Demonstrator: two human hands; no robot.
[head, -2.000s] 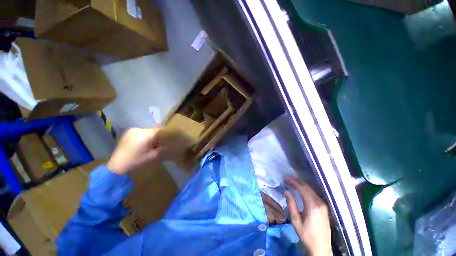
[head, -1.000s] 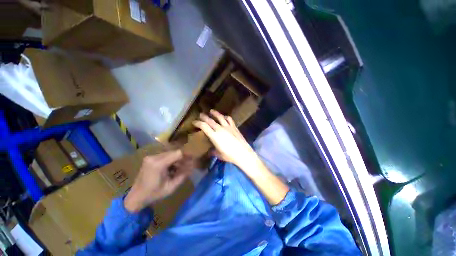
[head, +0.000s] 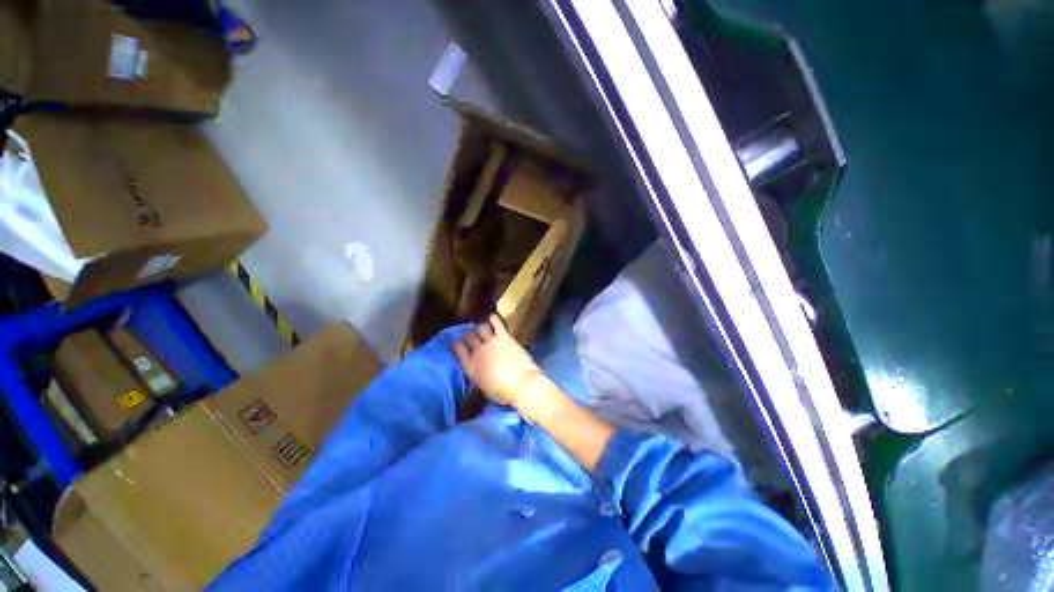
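Note:
The narrow open floor carton [head: 439, 272] stands by my body, with brown cardboard pieces inside. One light cardboard piece [head: 534, 275] slants along its right side. My right hand [head: 499, 363] is at the carton's near end, with bent fingers touching the lower end of that piece. Whether it grips the piece is unclear. My left sleeve reaches to the same spot, but my left hand is hidden behind my right hand and the sleeve.
A large brown carton [head: 197, 486] lies at lower left beside a blue rack [head: 46, 399]. Two more cartons [head: 139, 191] [head: 127, 58] stand at upper left. The metal rail [head: 717, 254] and green conveyor [head: 936, 254] run along the right. White cloth or wrap [head: 636, 347] hangs beside my body.
My left hand, earlier beside the floor carton with a cardboard piece, has gone out of sight there. My right hand came from the right to the carton, then drew slightly back to its near end.

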